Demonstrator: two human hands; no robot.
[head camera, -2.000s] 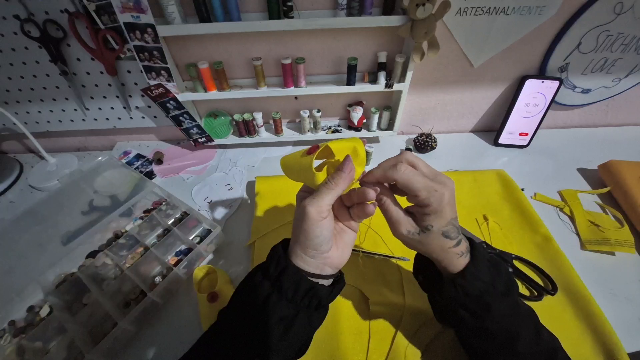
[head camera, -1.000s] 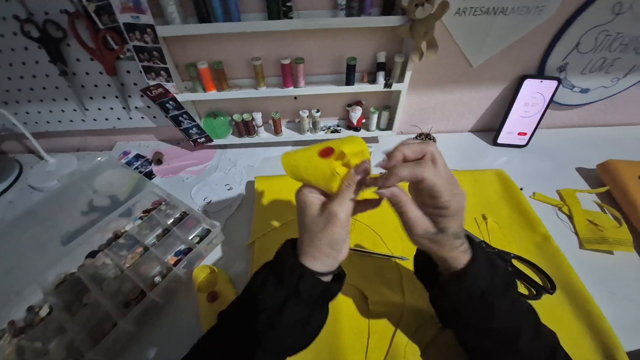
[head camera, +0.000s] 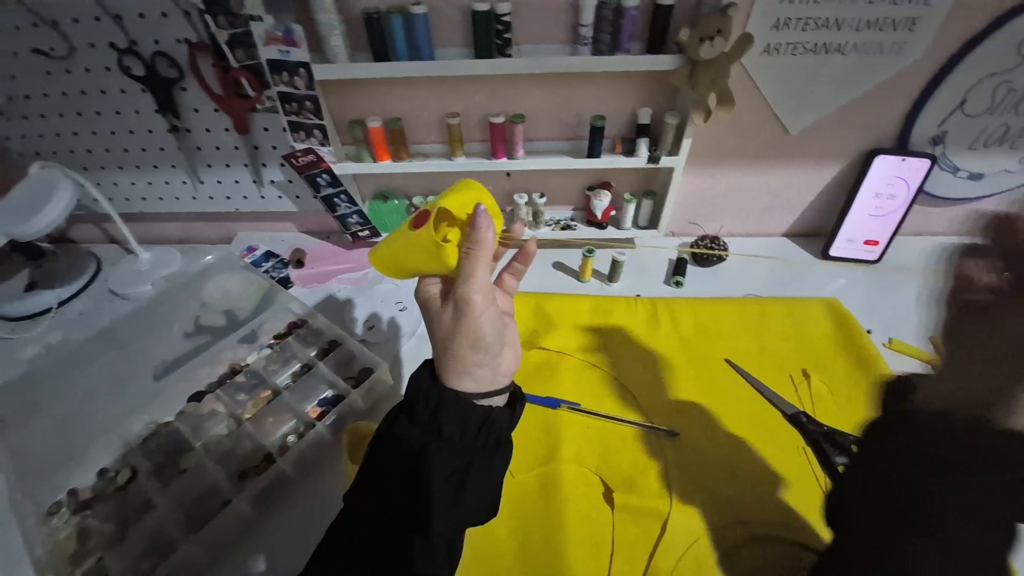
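My left hand is raised above the table and pinches a rolled yellow felt piece with a red round spot. From that piece a yellow thread runs taut to the right. At the right edge, blurred by motion, is my right hand; its fingertips and any needle cannot be made out. Beneath both hands lies a large yellow felt sheet with drawn or cut curved lines. On the sheet rest a blue ballpoint pen and black-handled scissors, the latter near my right sleeve.
A clear compartment box of buttons stands at left, beside a white lamp. Thread spools and a pine cone sit behind the felt. A phone leans on the wall. Shelves of spools hang at the back.
My right hand has moved away from my left, out to the far right, and the thread between them is drawn long. My left hand still holds the felt piece.
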